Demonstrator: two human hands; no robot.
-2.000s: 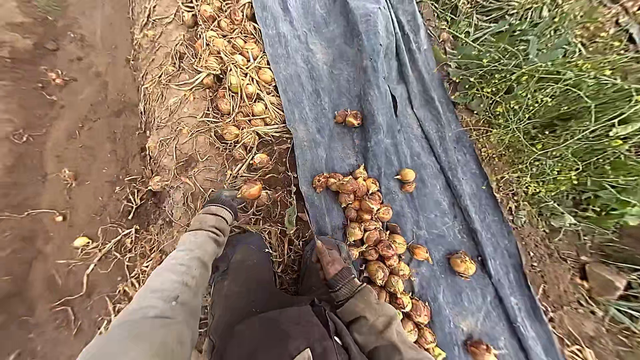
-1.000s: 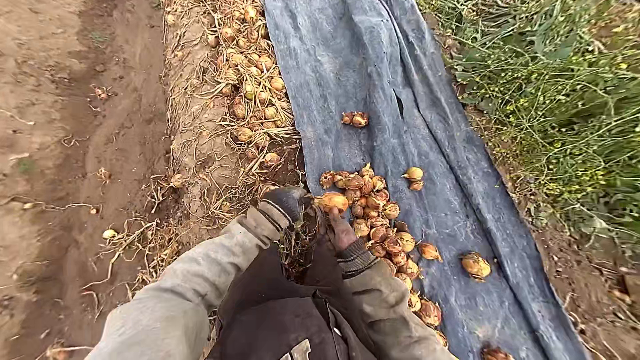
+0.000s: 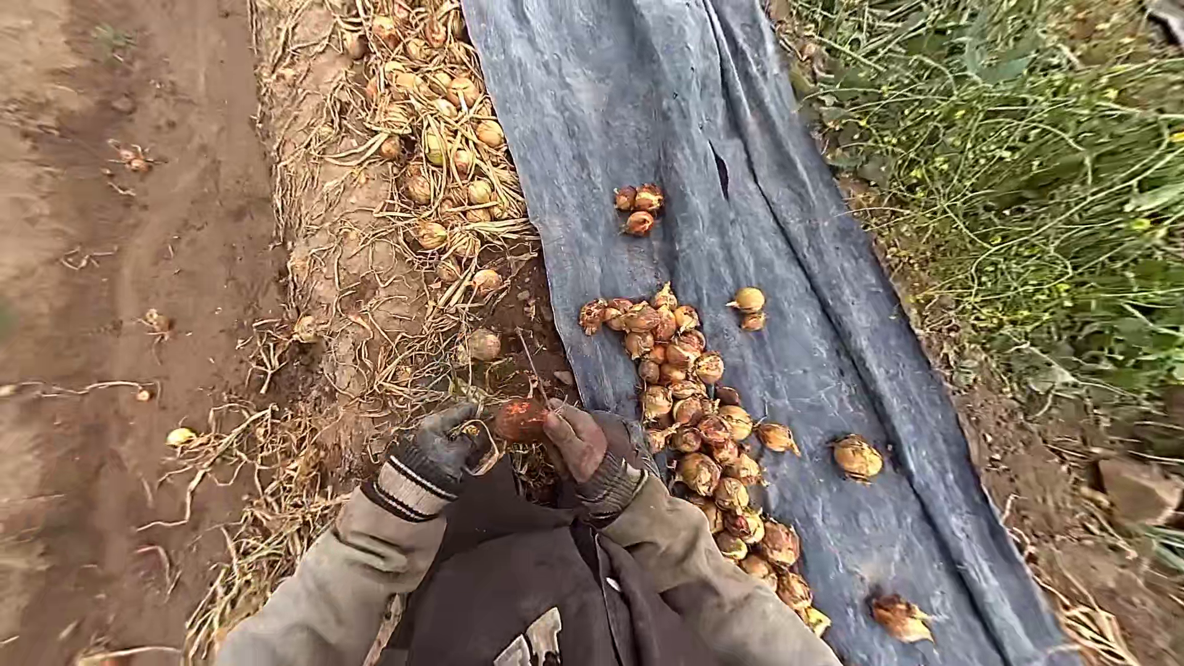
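Note:
My left hand point(image 3: 449, 446), in a dark glove with a striped knit cuff, is closed on the dry stalk of a reddish-brown onion point(image 3: 520, 420). The onion lies between my two hands, above my dark trousers. My right hand point(image 3: 577, 442) touches the onion's right side with its fingertips and holds a thin, knife-like blade point(image 3: 531, 363) that points up and forward. A heap of onions point(image 3: 698, 435) lies just right of my right hand on a grey-blue sheet point(image 3: 629, 111). Farther up the sheet sits a group of three onions point(image 3: 639, 209).
Onions with dried tops point(image 3: 444, 157) lie along the soil bed left of the sheet. A lone onion point(image 3: 483, 346) rests on soil ahead of my hands. Single onions point(image 3: 857, 458) are scattered on the sheet. Green weeds point(image 3: 1017, 203) and a stone point(image 3: 1140, 490) border the right side.
The small group farther up the sheet has gone from two onions to three. The orange onion in my hands a second ago is replaced there by a reddish-brown one.

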